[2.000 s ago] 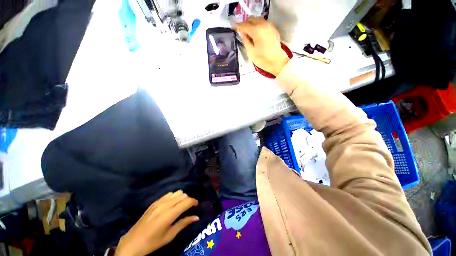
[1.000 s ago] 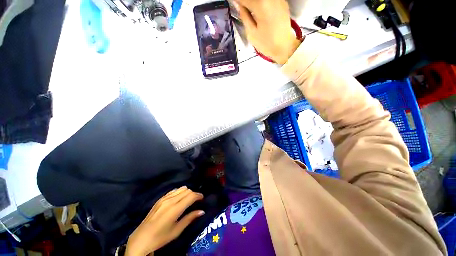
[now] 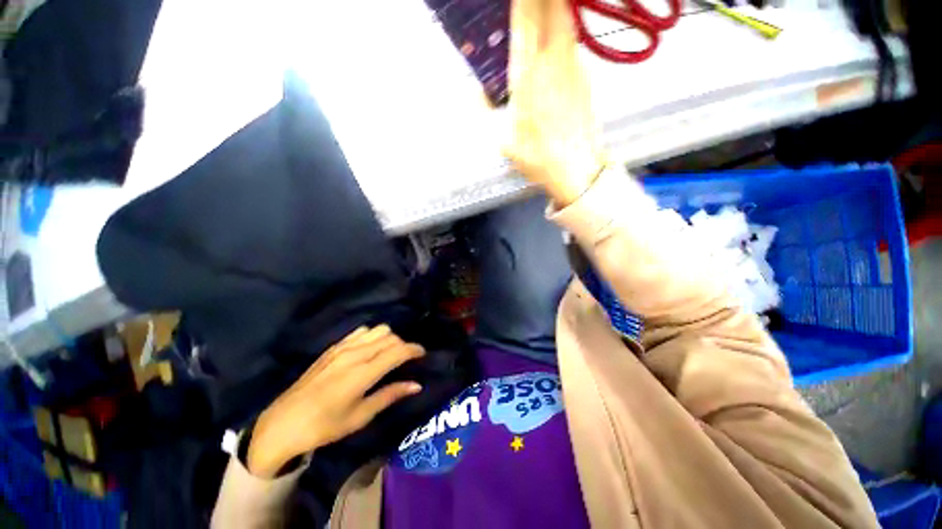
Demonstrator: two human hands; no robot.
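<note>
A dark garment piece point(image 3: 258, 207) hangs over the table's front edge and down onto my lap. My left hand point(image 3: 336, 398) lies on the dark cloth at my lap, palm down, thumb apart, gripping nothing. My right hand point(image 3: 553, 114) is over the table at the top, blurred, its fingers cut off by the picture's edge. A smartphone point(image 3: 472, 36) is just left of it, partly cut off and tilted; whether the hand grips it is unclear. Red-handled shears point(image 3: 627, 29) lie right of the hand.
A thin yellow-handled tool point(image 3: 752, 21) lies right of the shears on the white table point(image 3: 413, 134). More dark cloth point(image 3: 72, 83) is at the upper left. A blue crate point(image 3: 826, 258) with white scraps stands below the table at right.
The view has shifted, with the table front and crate showing differently. My right hand has moved off the shears' handles, and the phone is now tilted beside it. My left hand stays on the cloth.
</note>
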